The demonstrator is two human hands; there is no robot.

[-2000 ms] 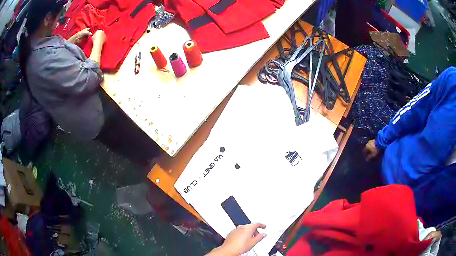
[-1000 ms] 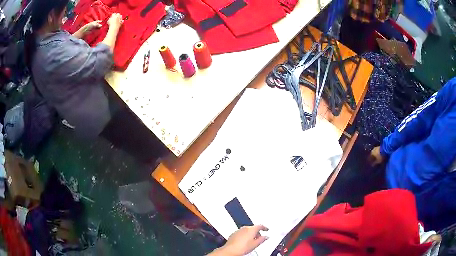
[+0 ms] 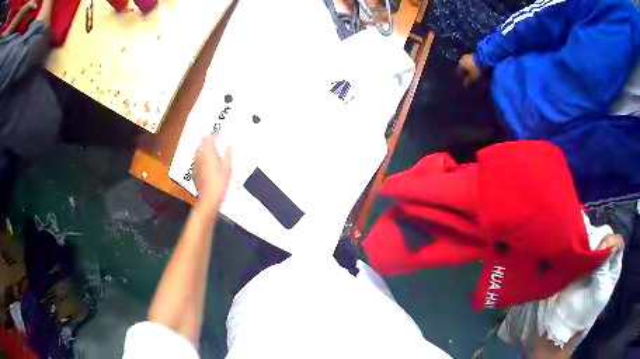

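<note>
A white jacket [image 3: 302, 133] lies flat on the orange-brown table, with black lettering, dark buttons, a striped logo [image 3: 342, 90] and a dark patch [image 3: 274, 198]. My left hand [image 3: 212, 172], bare and slightly blurred, is over its left edge and covers part of the lettering. Its fingers are apart and it holds nothing; contact with the cloth is unclear. My right hand [image 3: 588, 280], in a white glove with bare fingertips, holds a bunched red jacket [image 3: 530, 203] at its right edge. White "HUA HA" lettering and dark buttons show on the red cloth.
A pale tabletop [image 3: 133, 63] adjoins at upper left, with snips [image 3: 89, 15] and small scraps on it. Hangers [image 3: 365, 17] are cut off at the top. A person in blue [image 3: 561, 63] sits at right; a grey-sleeved person [image 3: 24, 98] is at left.
The view has tipped down towards my lap. My left hand has moved from beside the dark patch to the jacket's left edge. More of the red jacket shows, with its lettering and my gloved hand.
</note>
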